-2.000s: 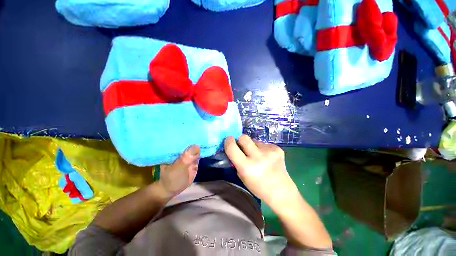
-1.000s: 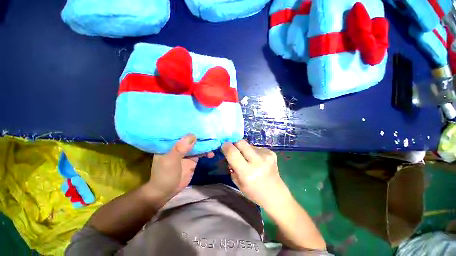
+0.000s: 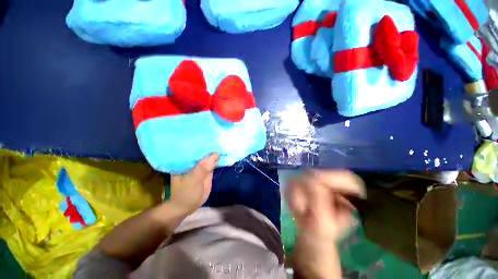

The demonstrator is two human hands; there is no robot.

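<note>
A light-blue plush gift box lies on the front edge of the dark-blue table, with a red band across it and a red bow on top. My left hand grips its near edge, thumb on top, fingers hidden beneath. My right hand is off the plush, to the right past the table edge, and blurred. A thin pale thread runs from the box's near right corner toward my right hand. No needle can be made out.
More blue plush boxes stand at the far side. A black flat object lies at right beside a clear bottle-like item. A yellow sack with a blue and red piece is at lower left. An open cardboard box is below right.
My right hand has left the seam edge and moved right, drawing out the thread. My left hand still holds the box, which has shifted slightly.
</note>
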